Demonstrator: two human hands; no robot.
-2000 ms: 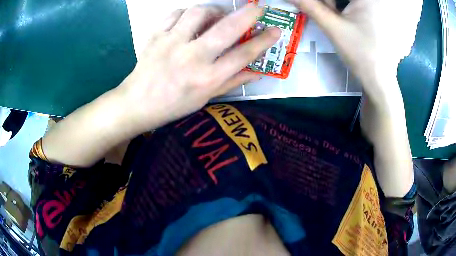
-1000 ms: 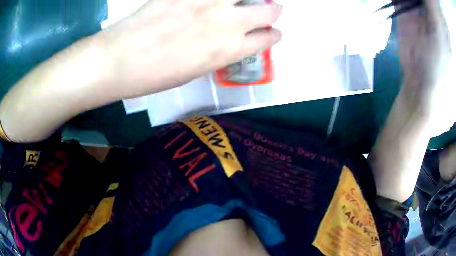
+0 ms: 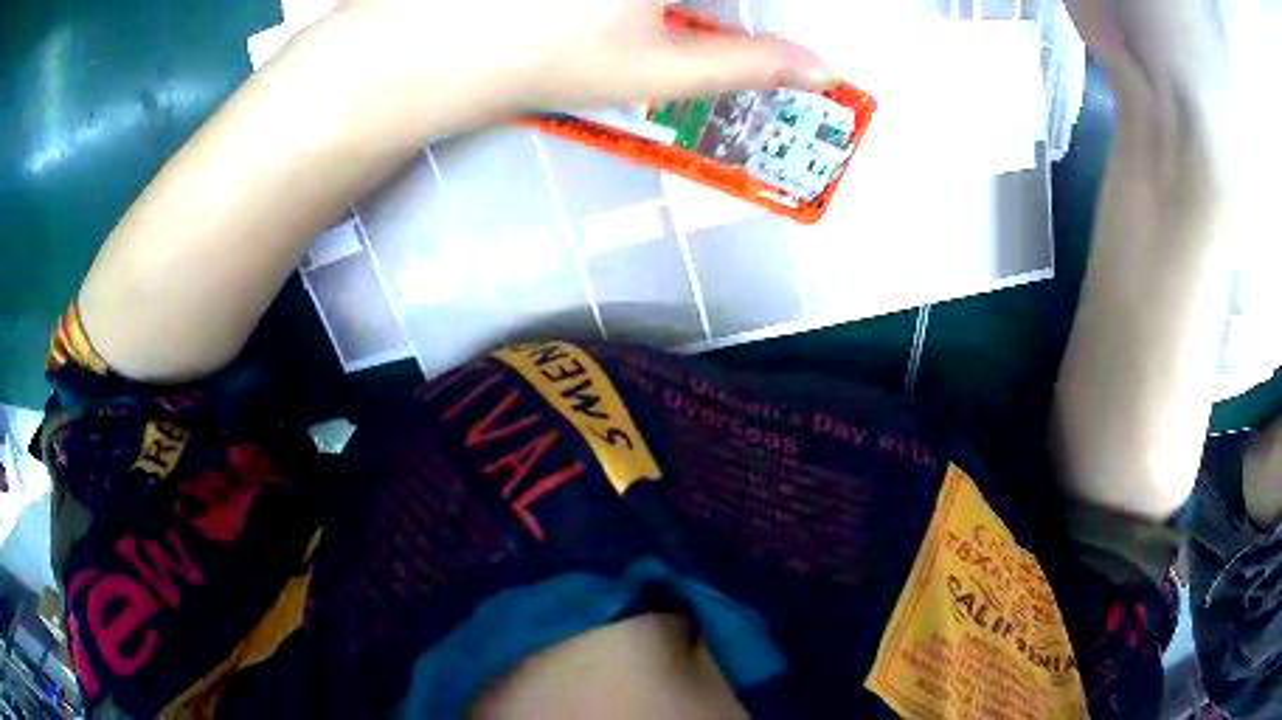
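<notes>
The orange phone housing (image 3: pixel 731 179) lies tilted over the gridded white sheet (image 3: pixel 492 239). A green circuit board (image 3: pixel 794 145) with silvery-white areas shows inside its right part. My left hand (image 3: pixel 619 59) reaches over the housing from the left. Its thumb lies along the upper side, the palm covers the left part, and the other fingers are hidden or cut off by the top edge. My right hand (image 3: pixel 1156 56) is at the top right, away from the housing. Its fingers are out of the picture, so what it holds cannot be seen.
The overlapping sheets lie on a dark green bench top (image 3: pixel 127 141). More white sheets (image 3: pixel 1251 303) are at the right edge, partly behind my right forearm. Another person's dark clothing (image 3: pixel 1237 577) shows at the lower right.
The housing has turned and now shows more of its length and board. The sheets now lie at a slant. My right hand has moved from over the sheets to the right, out past their edge.
</notes>
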